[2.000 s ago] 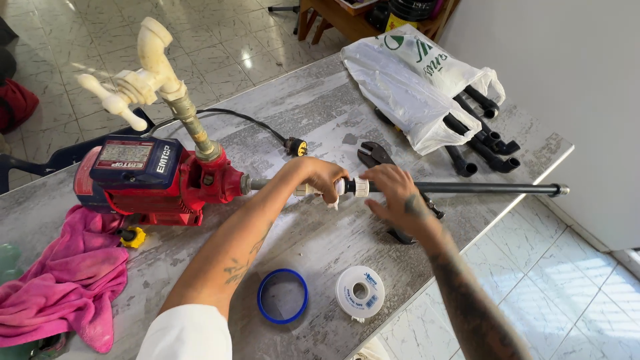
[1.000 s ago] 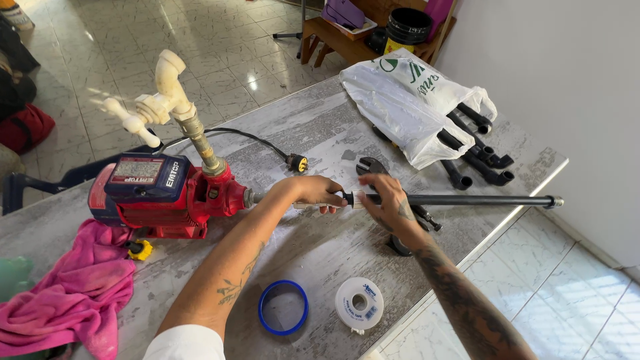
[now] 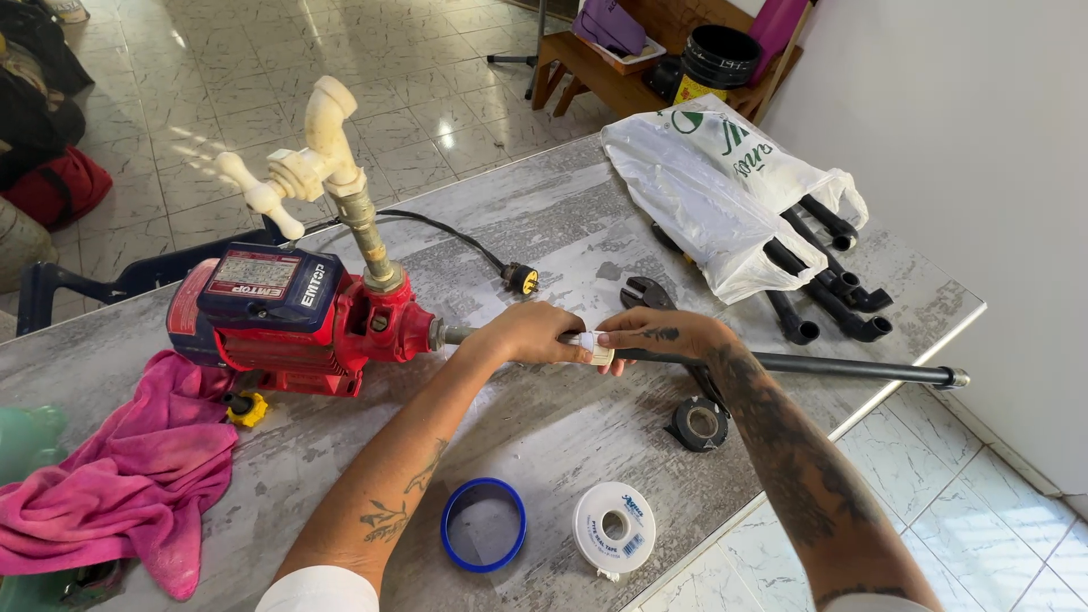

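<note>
A red and dark blue electric water pump (image 3: 297,319) lies on the table, with a cream plastic valve (image 3: 302,174) on its upright pipe. My left hand (image 3: 531,333) grips a white pipe fitting (image 3: 593,347) on the line that runs right from the pump. My right hand (image 3: 659,333) has its fingers around the fitting's right side, where a long black pipe (image 3: 816,365) extends toward the table's right edge. Fingers hide part of the joint. Nearer me are a roll of white PTFE seal tape (image 3: 614,557) and a blue-rimmed ring (image 3: 520,531).
Behind the hands lies an adjustable wrench (image 3: 650,293), with a roll of black tape (image 3: 700,425) nearer me. A white plastic bag (image 3: 705,195) with black pipe elbows (image 3: 871,327) sits at the back right. A power plug (image 3: 519,278) and pink cloth (image 3: 161,459) are also on the table.
The white fitting, seen between the hands two seconds ago and mostly hidden one second ago, shows again between them. The fingers of both hands have come closer together around the joint.
</note>
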